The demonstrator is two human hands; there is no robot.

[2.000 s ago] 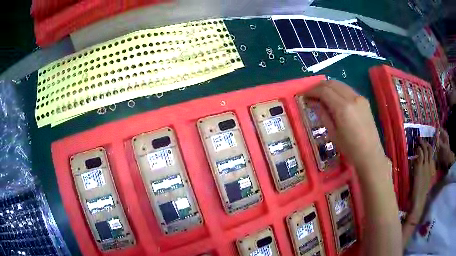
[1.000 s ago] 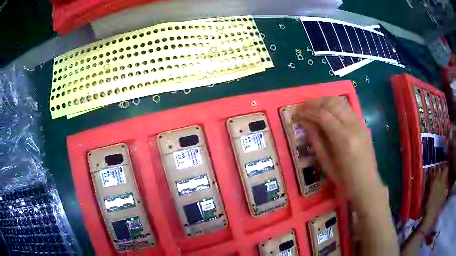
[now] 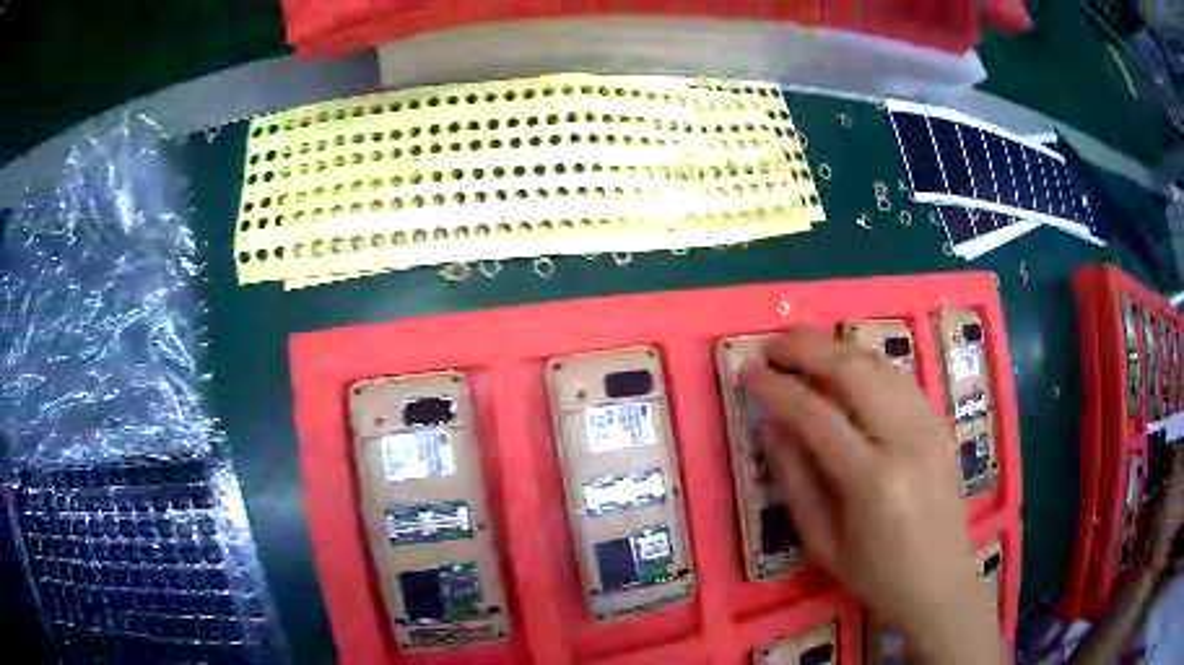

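Observation:
A red foam tray (image 3: 513,513) lies in front of me, gold phone bodies in its pockets. In the far row, the left phone (image 3: 429,507) and the one beside it (image 3: 623,487) show a dark camera window at the far end, a white label and open slots. My right hand (image 3: 870,481) is over the third phone (image 3: 736,455). Its thumb and fingertips are together at the camera end and hide that window and much of the body; whether they hold a small piece cannot be seen. Two more phones show beyond the hand. My left hand is not in view.
A yellow sheet with round holes (image 3: 519,169) lies beyond the tray. Black rectangles on white backing (image 3: 993,169) lie at the far right. Crinkled clear film (image 3: 98,286) and a grid of small dark squares (image 3: 123,559) are at left. A neighbour's arm (image 3: 1123,630) and red tray (image 3: 1104,442) are at right.
My right hand has gone leftward along the far row, from the fifth phone to the fourth and now the third. The view has turned left, so the grid and film show more.

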